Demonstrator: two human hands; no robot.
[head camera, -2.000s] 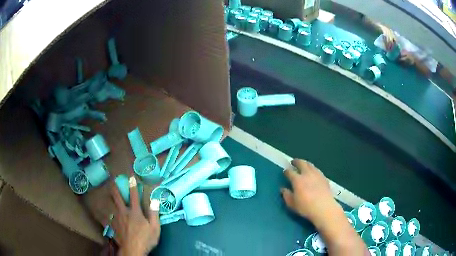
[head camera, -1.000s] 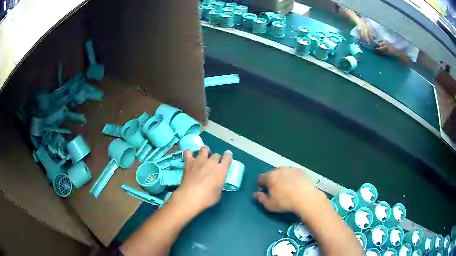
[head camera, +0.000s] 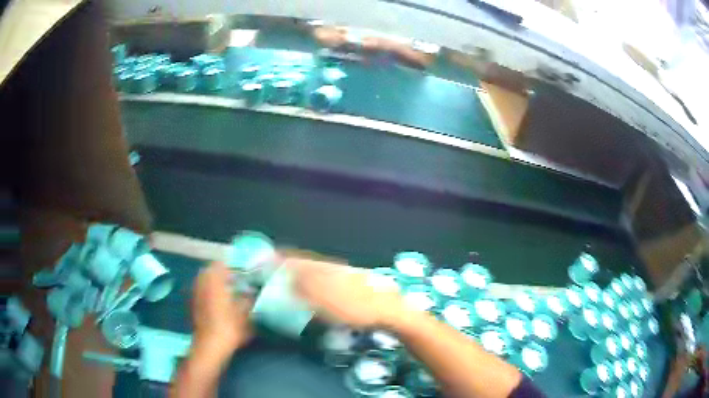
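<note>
My left hand (head camera: 218, 315) and my right hand (head camera: 338, 289) are close together in front of me, both motion-blurred. A teal round part (head camera: 250, 250) stands at my left fingertips. A second teal piece (head camera: 283, 303), with a straight-edged side, lies under my right fingers, between the hands. Blur hides whether the two pieces touch or are joined, and whether either has a handle. Teal handled housings (head camera: 105, 260) lie in a heap at the left. Teal cup parts (head camera: 459, 314) with white inserts stand in rows to the right of my right hand.
A brown carton wall (head camera: 74, 132) rises at the left. A pale rail (head camera: 190, 245) edges the dark green belt (head camera: 389, 210) beyond the bench. Across it are more teal cups (head camera: 284, 87), a person's blurred hands (head camera: 389, 48) and an open brown box (head camera: 575, 140) at right.
The view has swung right, so the carton and heap sit further left. My left hand has left the heap and come beside my right hand, with teal pieces now between them.
</note>
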